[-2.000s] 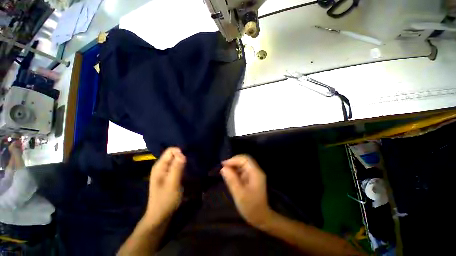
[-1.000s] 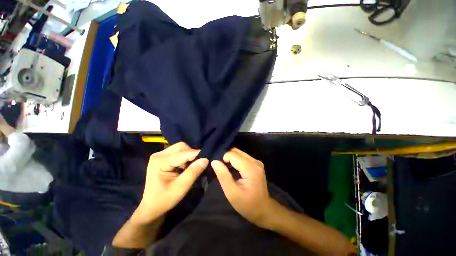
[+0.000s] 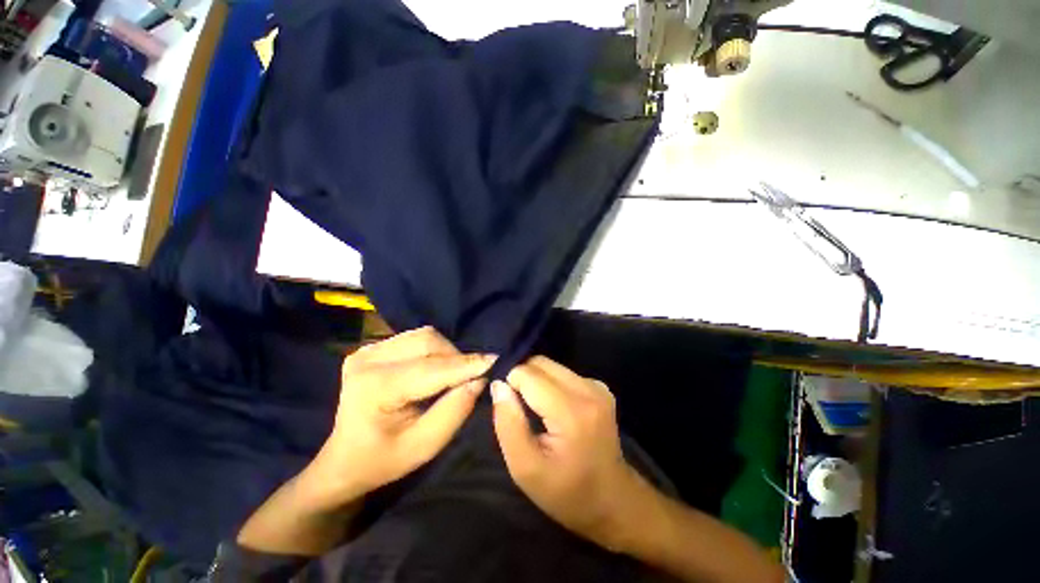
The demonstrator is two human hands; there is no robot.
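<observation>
A dark navy garment piece lies over the machine table and hangs down off its front edge. Its upper right corner sits under the presser foot and needle. My left hand and my right hand pinch the cloth's edge between thumbs and fingers, fingertips almost touching, just in front of the table edge. The fold between the fingertips is mostly hidden. The thread snips, with a dark cord loop, lie on the table to the right of the cloth.
Black-handled scissors and a thin pale-handled tool lie on the machine bed. A blue-lined trough with a wooden edge is at left, beside another white machine. A white spool sits below right. A person's white sleeve shows far left.
Both hands have come together from apart and now pinch the cloth's edge. The view has shifted, and the cloth between hands and needle looks more stretched out.
</observation>
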